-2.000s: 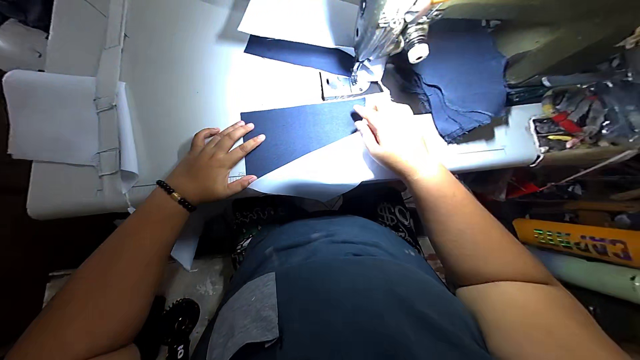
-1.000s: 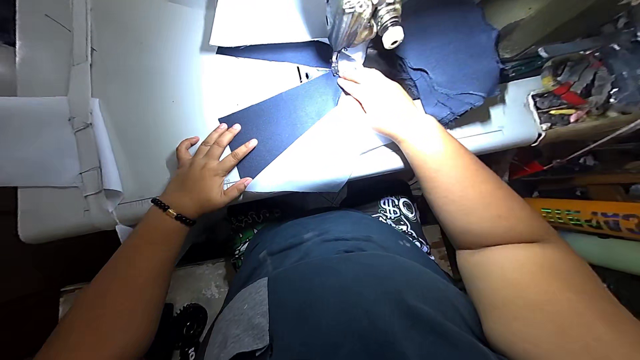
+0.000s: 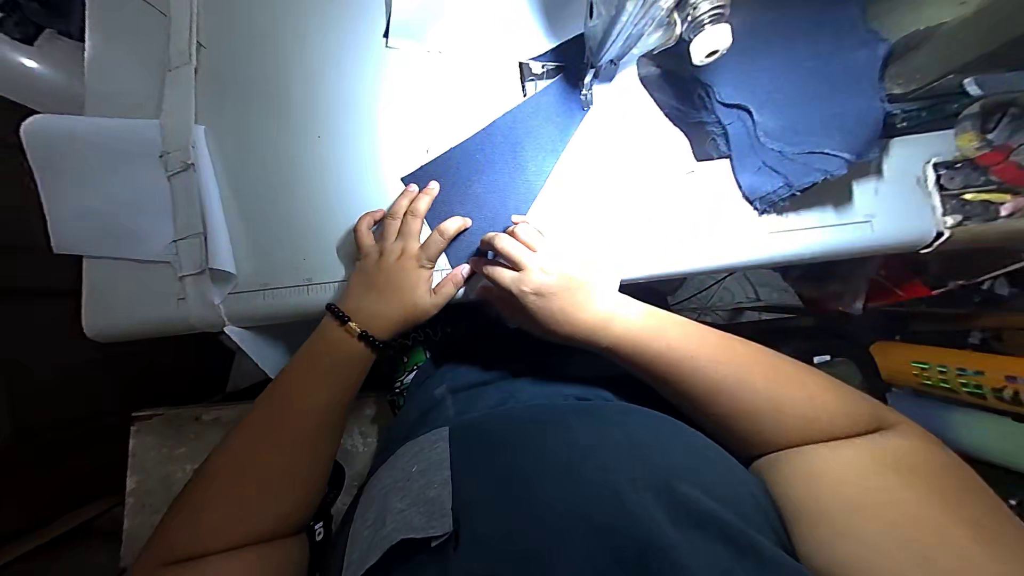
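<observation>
A navy fabric piece (image 3: 504, 156) lies slantwise on the white sewing table, its far end under the presser foot (image 3: 587, 90) of a sewing machine (image 3: 632, 32). My left hand (image 3: 400, 260) rests with spread fingers on the left corner of the fabric and the table beside it. At the near end of the fabric, my right hand (image 3: 544, 280) has its fingers bent against the edge, close to my left thumb; whether it pinches the cloth is hard to tell. Part of the metal needle plate (image 3: 540, 74) shows left of the presser foot.
A pile of navy fabric (image 3: 792, 96) lies right of the machine. White paper (image 3: 104, 188) hangs by a cloth strip (image 3: 182, 160) at the left. A printed ruler scale (image 3: 296, 290) runs along the table's front edge. Tools and scraps (image 3: 988, 172) fill a tray at the right.
My right hand has moved from beside the presser foot to the near end of the fabric, next to my left hand. The navy piece has turned to a steeper slant. The white piece under it is mostly out of sight.
</observation>
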